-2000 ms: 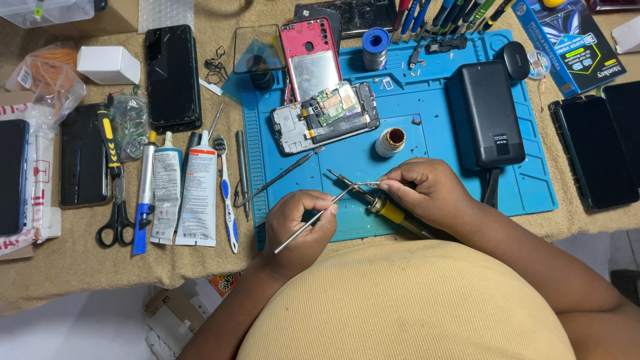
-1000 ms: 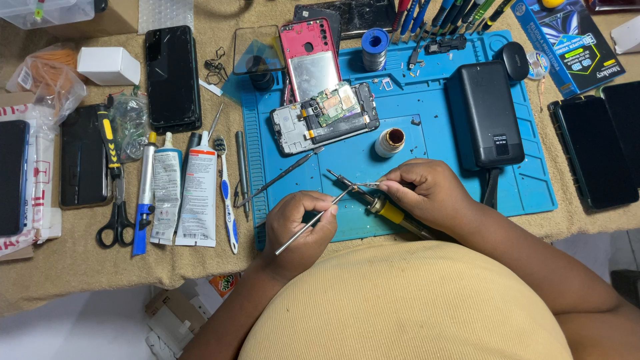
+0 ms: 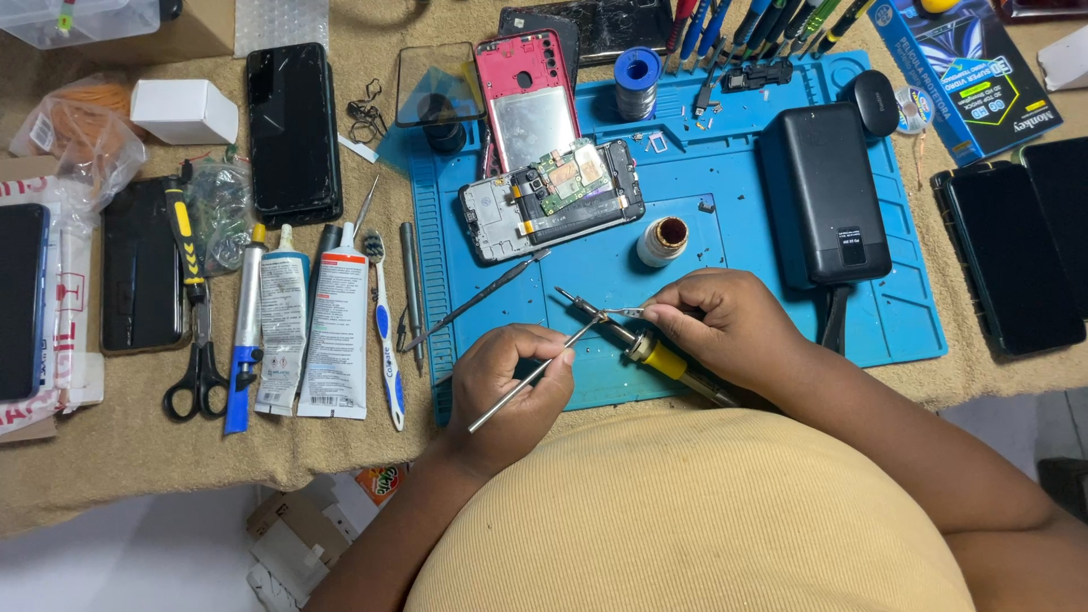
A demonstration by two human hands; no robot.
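Note:
My left hand [image 3: 510, 387] pinches a slim metal rod tool [image 3: 527, 382], its tip pointing up and right. Between finger and thumb, my right hand [image 3: 714, 327] grips a small metal piece [image 3: 627, 313] that meets the rod's tip. Both cross just over the shaft of a soldering iron [image 3: 663, 357] with a yellow collar, lying on the blue repair mat [image 3: 595, 374]. Above stands a small white jar [image 3: 662, 241] with a brown-stained mouth. An opened phone [image 3: 552, 200] with a green circuit board [image 3: 571, 177] on it lies farther back, against a red phone housing [image 3: 525, 93].
A black power bank [image 3: 824, 195] stands right, a solder spool [image 3: 637, 81] at the back. A double-ended metal tool [image 3: 480, 297] lies on the mat's left. Farther left are a toothbrush [image 3: 387, 331], tubes [image 3: 334, 331], a desoldering pump [image 3: 246, 340] and scissors [image 3: 197, 357].

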